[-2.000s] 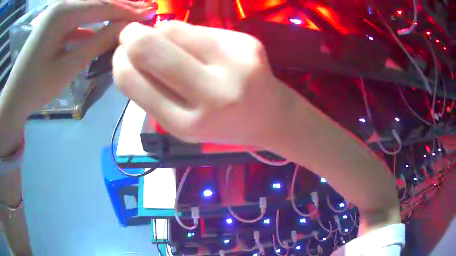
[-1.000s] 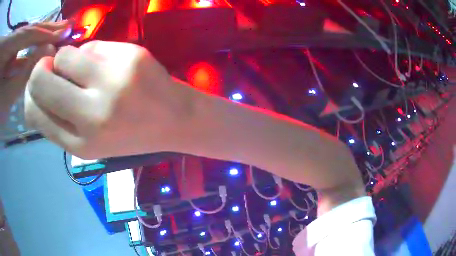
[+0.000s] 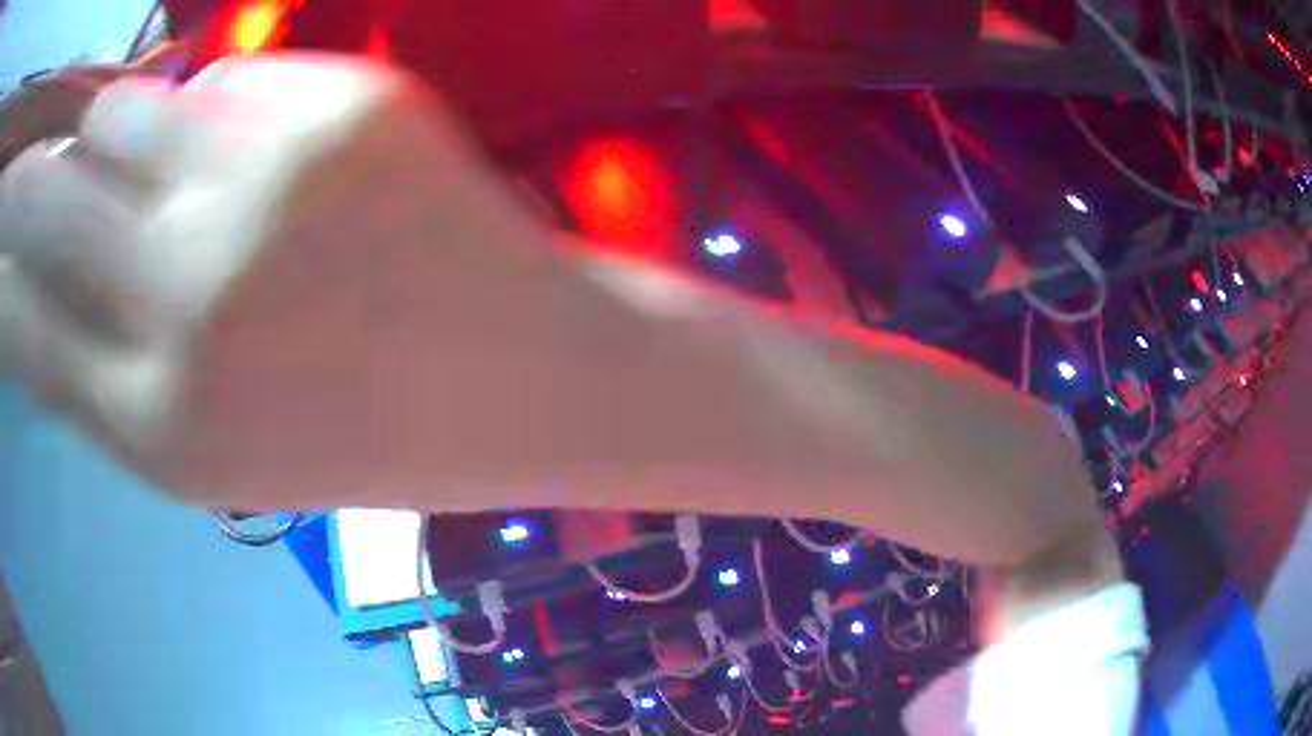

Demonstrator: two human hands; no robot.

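Observation:
My right hand (image 3: 187, 266) is large and blurred at the left, palm side hidden, with its fingers curled. Whether it holds something is hidden. A small part of my left hand (image 3: 58, 101) shows behind it at the upper left edge; its fingertips are hidden. Right of the hands is a red-lit rack with dark units (image 3: 892, 180) in tiers and blue-white lights on their fronts. White USB cables hang in loops, and one white plug (image 3: 688, 538) is in a unit below my right forearm.
A red-orange light (image 3: 616, 187) glows above my forearm. A white panel (image 3: 384, 558) and a blue bin (image 3: 311, 558) are at the lower left, beside the pale floor (image 3: 158, 604). Another blue shape (image 3: 1216, 676) is at the lower right. A black cable hangs below my right hand.
My right hand has moved left and looks bigger, now covering most of my left hand, which has shifted towards the left edge. The view has shifted along the rack.

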